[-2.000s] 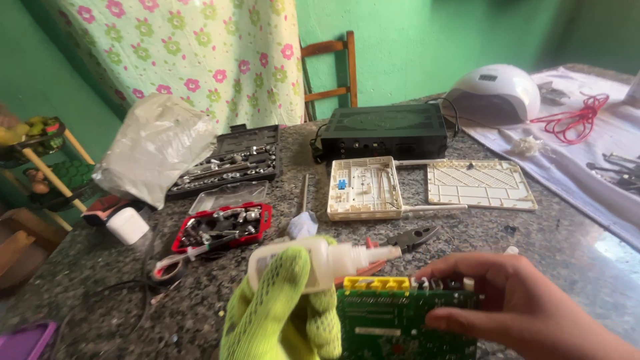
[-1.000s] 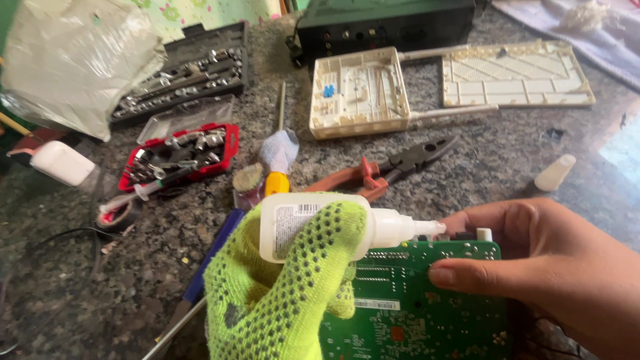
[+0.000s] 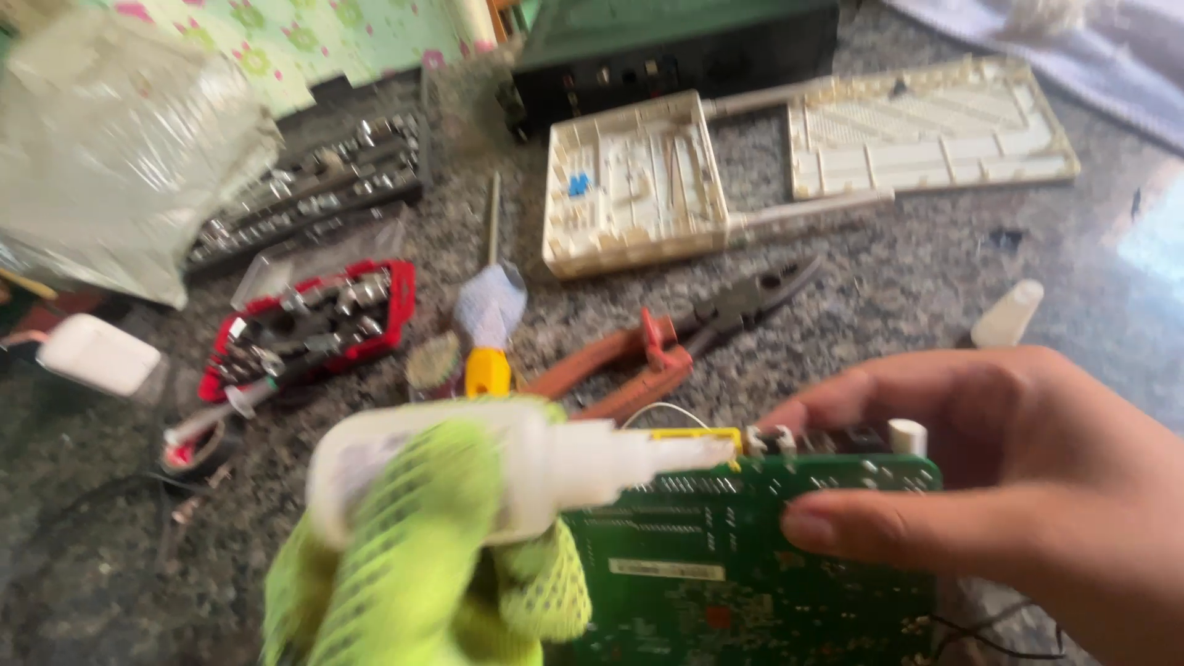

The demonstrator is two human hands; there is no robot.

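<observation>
My left hand, in a yellow-green dotted glove, grips a white squeeze bottle lying sideways. The bottle's narrow nozzle points right, at the upper edge of a green circuit board; whether it touches cannot be told. My bare right hand holds the board's upper right corner, thumb on the near face and fingers behind. A yellow connector shows along the board's top edge, partly behind the nozzle. Just beyond lie pliers with orange handles and a screwdriver with a yellow part on its handle.
An off-white plastic housing and its panel lie behind the pliers, before a black device. A red case of sockets, a socket set and a plastic bag are at left. A white cap lies at right.
The view has moved closer over the work since two seconds ago. Both hands keep their holds on the bottle and the board, with the nozzle near the board's top edge throughout.
</observation>
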